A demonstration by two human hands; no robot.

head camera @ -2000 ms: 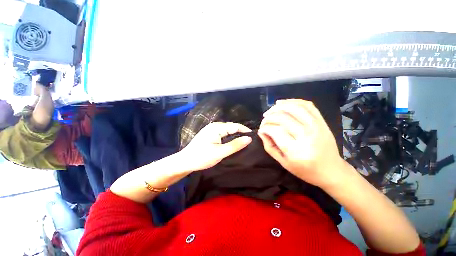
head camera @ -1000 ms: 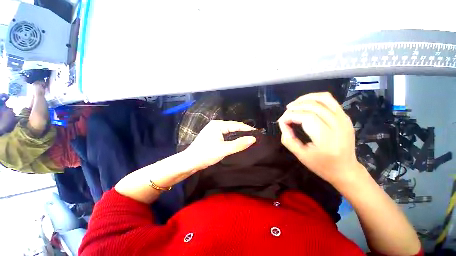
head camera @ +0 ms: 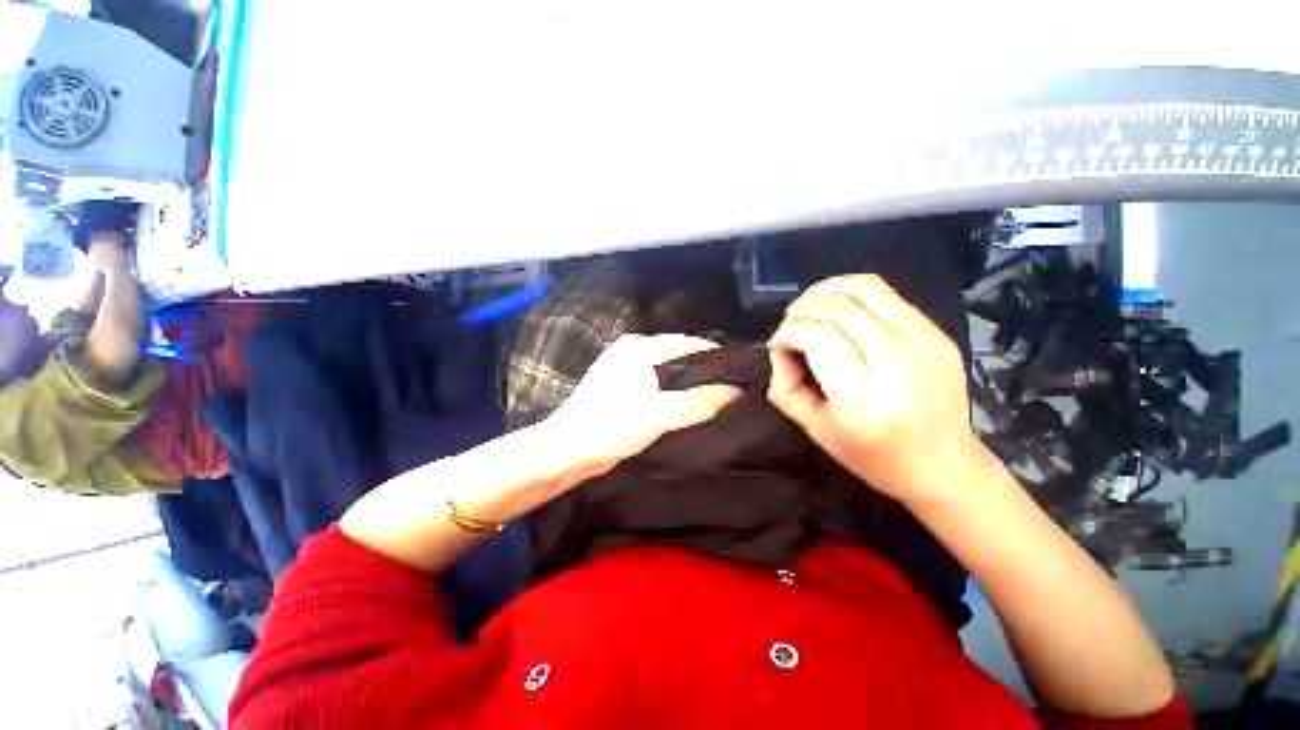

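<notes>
Dark brown-black cloth [head camera: 713, 478] lies bunched over my lap below the table edge. My left hand [head camera: 627, 399] pinches a folded edge of it between thumb and fingers. My right hand [head camera: 863, 378] is at the right end of that fold, thumb and fingertips closed on it. The fold [head camera: 710, 367] shows as a dark strip between the two hands. Whether a small tool or thread is in my right hand cannot be seen. Plaid cloth [head camera: 556, 350] lies behind my left hand.
The white table [head camera: 570, 129] spans the top, with a measuring scale [head camera: 1112, 150] at right. Navy garments [head camera: 328, 414] lie at left, dark fabric strips [head camera: 1141, 414] at right. Another person's arm [head camera: 114, 321] and a grey machine housing [head camera: 107, 100] are at far left.
My right hand moved right, away from the fold, then came back to it beside my left hand. More of the folded edge now shows above my left thumb.
</notes>
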